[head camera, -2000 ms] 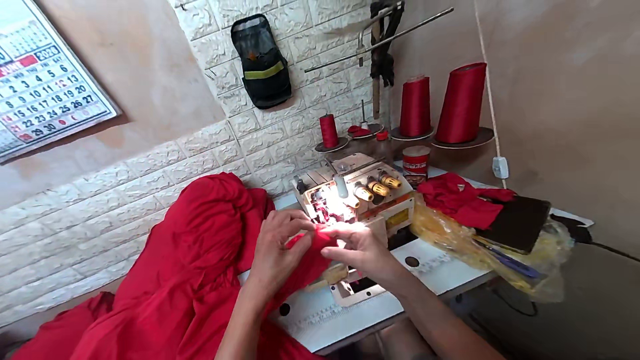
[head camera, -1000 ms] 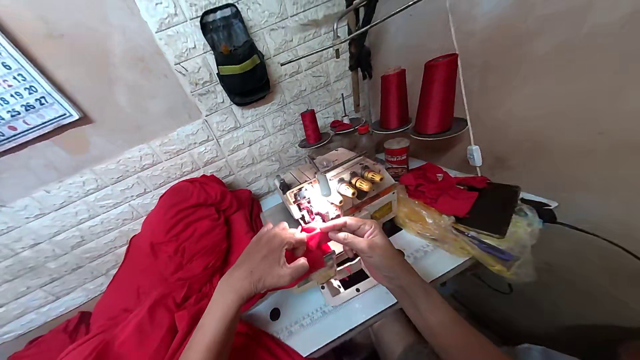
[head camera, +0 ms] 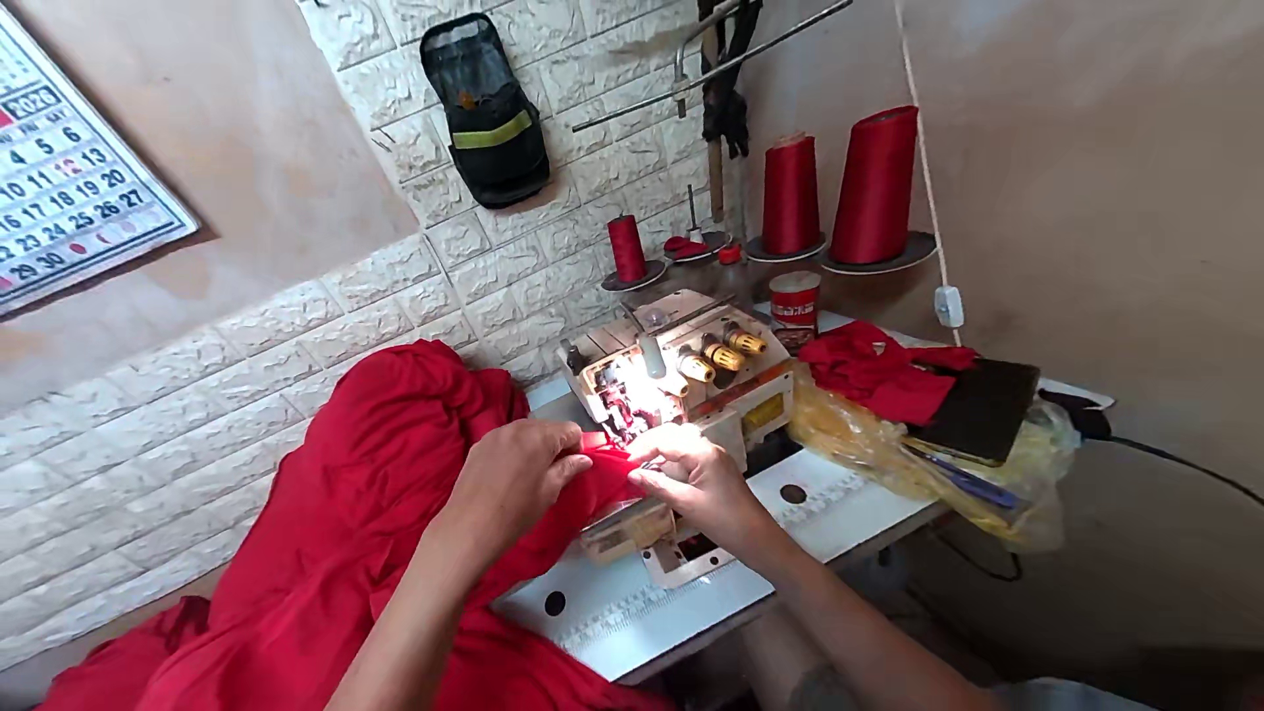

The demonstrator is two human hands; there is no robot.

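Observation:
Under a bright lamp stands a serger sewing machine (head camera: 681,365) with yellow tension dials. My left hand (head camera: 518,474) pinches red fabric (head camera: 346,474) just left of the needle area. My right hand (head camera: 696,479) grips the fabric's edge between thumb and fingers, in front of the machine; a small dark thing shows at these fingertips, too small to name. The fabric spans both hands, and its large heap lies to the left. Glare hides the presser foot and the exact spot where the cloth meets it.
Red thread cones (head camera: 874,188) stand behind the machine, near a red tin (head camera: 794,301). Red scraps (head camera: 879,370), a dark flat case (head camera: 978,410) and a plastic bag (head camera: 869,459) with a blue tool lie right. A black pouch (head camera: 484,109) and a calendar (head camera: 79,168) hang on the wall.
Both hands have come down onto the fabric close to the needle area; one second ago the left fingers were raised and curled. More red cloth now stretches between the hands and the heap.

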